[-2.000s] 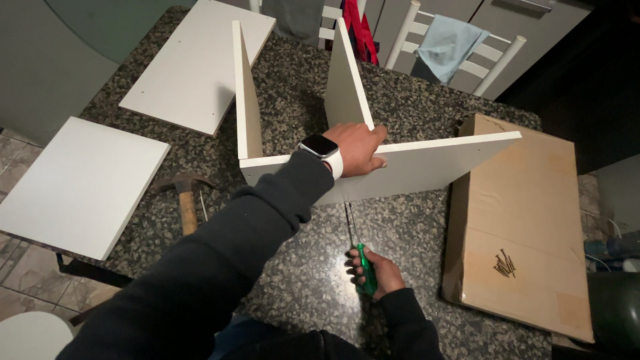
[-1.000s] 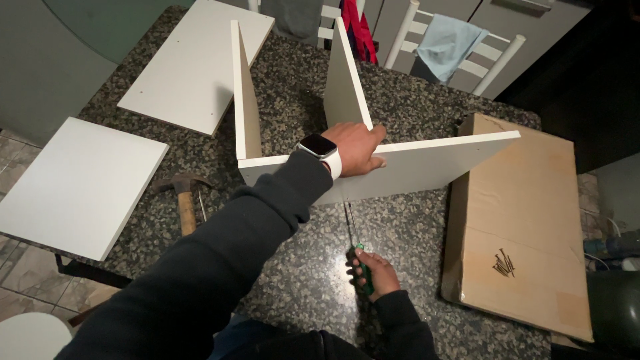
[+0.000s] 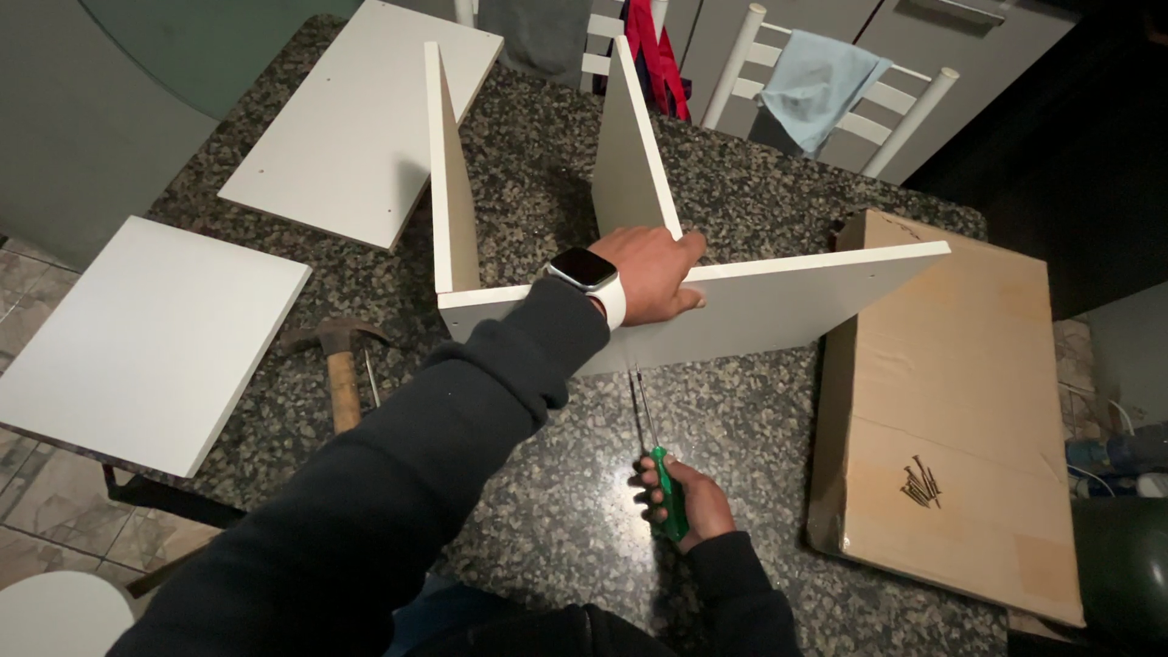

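My left hand (image 3: 646,274), with a watch on its wrist, grips the top edge of a long white board (image 3: 776,297) where an upright white panel (image 3: 634,146) meets it from behind. Another upright white panel (image 3: 452,182) meets the long board's left end. In my right hand (image 3: 693,497) is a screwdriver with a green handle (image 3: 671,502); its shaft points at the lower front face of the long board, where a screw seems to be. Whether the tip touches the screw is too small to tell. A claw hammer (image 3: 342,374) lies left of my left sleeve, beside a thin metal tool (image 3: 372,377).
Two flat white boards (image 3: 356,119) (image 3: 155,338) lie at the left of the granite table (image 3: 566,484). A cardboard box (image 3: 958,365) at the right bears a small pile of screws (image 3: 922,484). Chairs (image 3: 903,100) with cloths stand behind the table.
The fingers of my right hand have shifted around the green handle. My left hand and the boards have stayed in place.
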